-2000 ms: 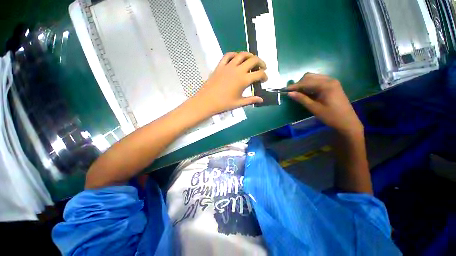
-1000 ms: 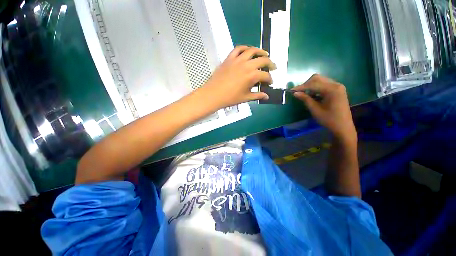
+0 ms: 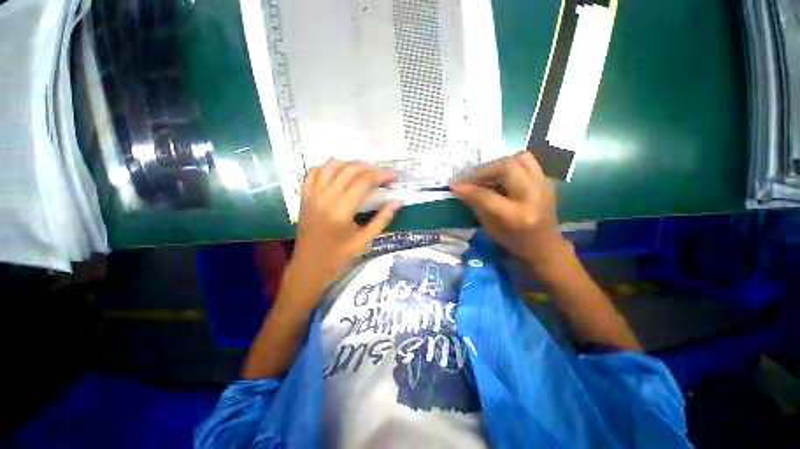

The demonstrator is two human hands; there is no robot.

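Observation:
The silver-grey perforated panel (image 3: 351, 88) lies on a white protective sheet (image 3: 485, 79) in front of me. A thin dark strip (image 3: 423, 188) lies along the panel's near edge, between my hands. My right hand (image 3: 513, 197) pinches the strip's right end between thumb and fingertips. My left hand (image 3: 342, 206) is at the panel's near left corner, thumb and fingers apart near the strip's left end; whether it touches the strip is unclear. The adhesive strip sheet (image 3: 575, 83), black with a white centre, lies right of the panel.
The glossy carrier sheet (image 3: 158, 114) with black rectangles lies left on the green mat (image 3: 667, 105). A white sheet stack (image 3: 35, 131) stands at the far left. Stacked panels (image 3: 776, 114) are at the far right. The bench edge runs just below my hands.
Both hands have moved from the strip sheet to the panel's near edge. My right hand now has a thin dark strip. The view has shifted, so the bench items appear further right.

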